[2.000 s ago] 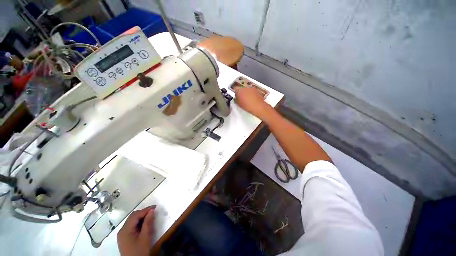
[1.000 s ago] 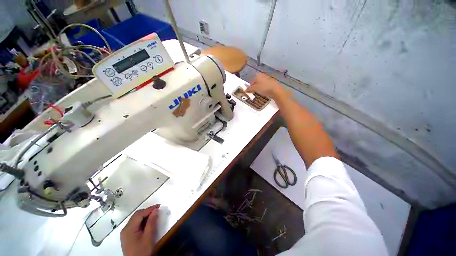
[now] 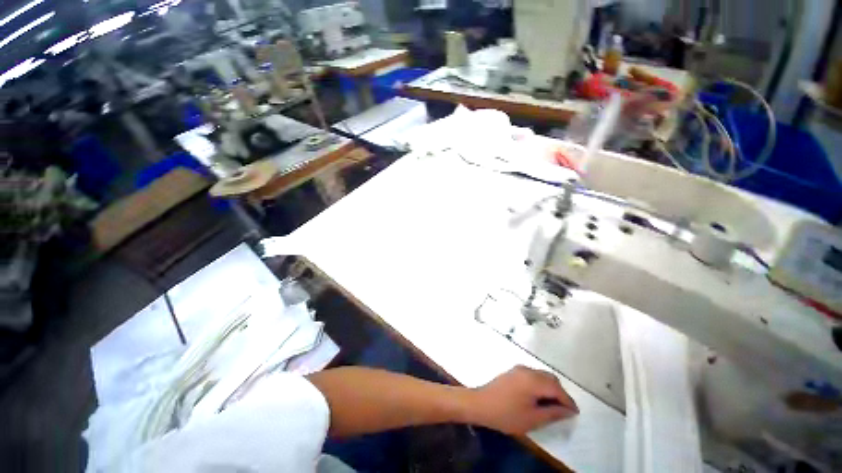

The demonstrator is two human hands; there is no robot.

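My left hand [image 3: 528, 403] rests at the front edge of the white machine table [image 3: 406, 277], right of the needle area. Its fingers are curled, with a small dark spot between thumb and finger; I cannot tell if it holds something. The cream lockstitch machine [image 3: 665, 286] fills the right side, with its presser foot [image 3: 540, 312] above the needle plate [image 3: 586, 346]. Long folded white pieces [image 3: 657, 388] lie under the machine arm. My right hand is out of the picture.
Loose layered white cut pieces [image 3: 245, 356] lie on the lower left board [image 3: 138, 323]. A crumpled white cloth [image 3: 471, 134] lies at the table's far left corner. The control panel [image 3: 812, 268] is at the right rim. Other sewing tables and machines stand behind.
The view has swung left. The small tray, the scissors and my right hand have left the picture. The cut-piece pile and other workstations now show. My left hand remains near the table's front edge.
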